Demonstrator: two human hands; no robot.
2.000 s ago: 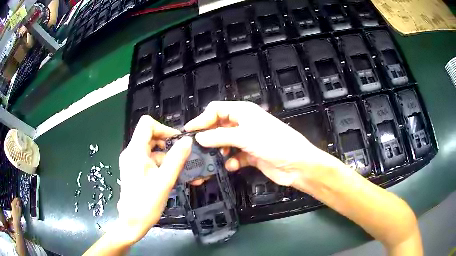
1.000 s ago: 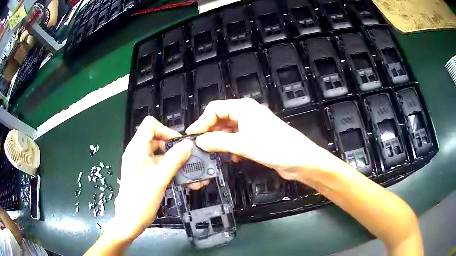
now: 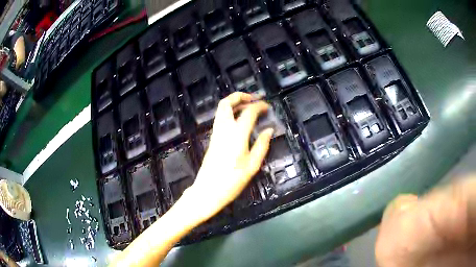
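Note:
My left hand (image 3: pixel 232 148) reaches over the black tray (image 3: pixel 313 183) and pinches the top end of a black housing (image 3: pixel 284 159) between thumb and fingers. That housing lies in a pocket of the front row; its grille end is partly hidden and blurred. My right hand (image 3: pixel 428 229) is at the lower right, past the tray's front edge, blurred and cut off by the frame; its fingers cannot be made out. Other black housings lie in the tray's pockets, some partly hidden by my left hand and forearm.
Small loose parts (image 3: pixel 83 219) are scattered on the green bench left of the tray. A cream ribbed round object (image 3: pixel 14 199) and a dark slab (image 3: pixel 32 241) are at the left edge. A second black tray (image 3: pixel 73 39) is at the back left. A lined white paper (image 3: pixel 443 28) lies upper right.
The housing both hands held at the tray's front is now in a front-row pocket under my left hand. My right hand has let go and moved to the lower right. The view has shifted right.

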